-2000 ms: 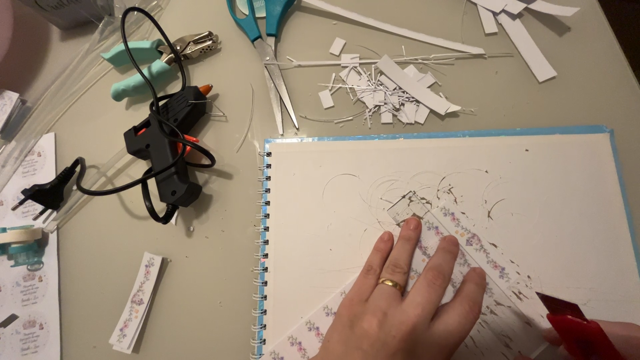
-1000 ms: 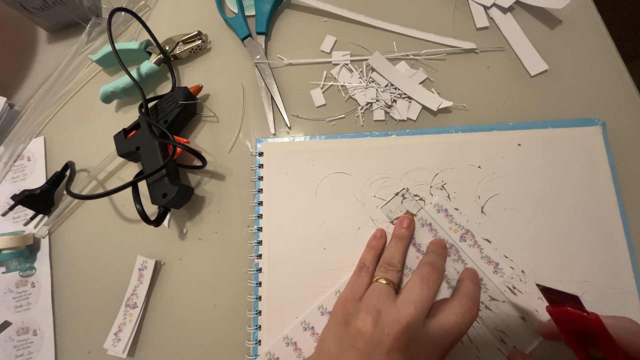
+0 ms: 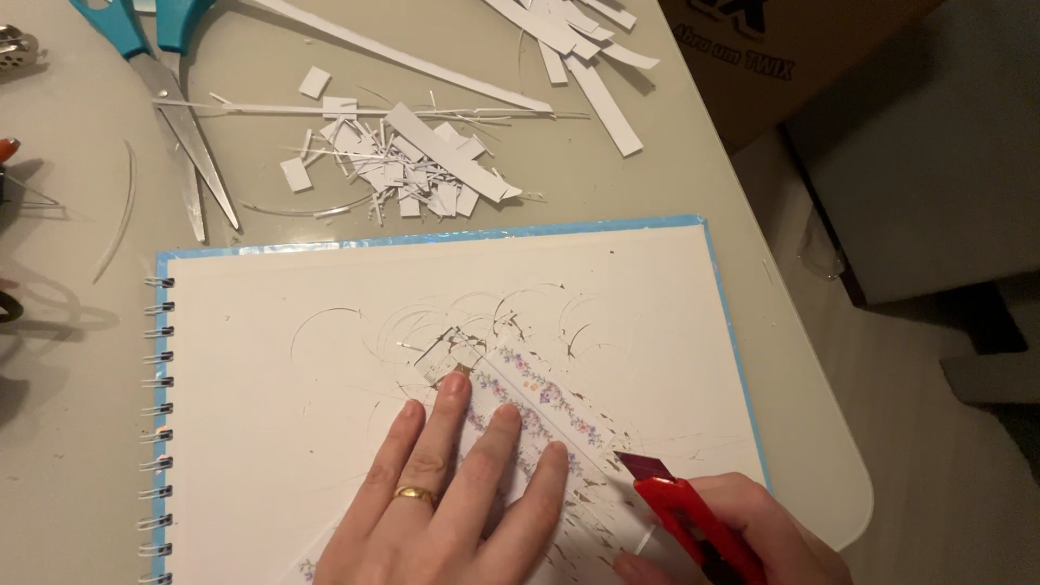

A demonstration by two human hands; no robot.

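My left hand (image 3: 455, 487), with a gold ring, lies with fingers spread, pressing on a clear ruler (image 3: 447, 357) and printed paper beneath it. My right hand (image 3: 756, 528) grips a red utility knife (image 3: 691, 520) at the lower right, its blade tip beside the lower end of a floral paper strip (image 3: 556, 394). That strip lies along the ruler's right side. Under both is a spiral-bound notebook (image 3: 244, 406) with a blue edge, its white surface scored with many cut marks. Whether the blade touches the paper I cannot tell.
Teal-handled scissors (image 3: 175, 114) lie partly spread at the upper left. Beyond the notebook is a heap of paper scraps (image 3: 414, 166), with more white strips (image 3: 601, 97) near the table's right edge. A cardboard box (image 3: 796, 49) stands past that edge.
The view has shifted right, so most of the glue gun has left it. A floral strip now lies slightly apart from the ruler's upper right side. Both hands hold much the same pose.
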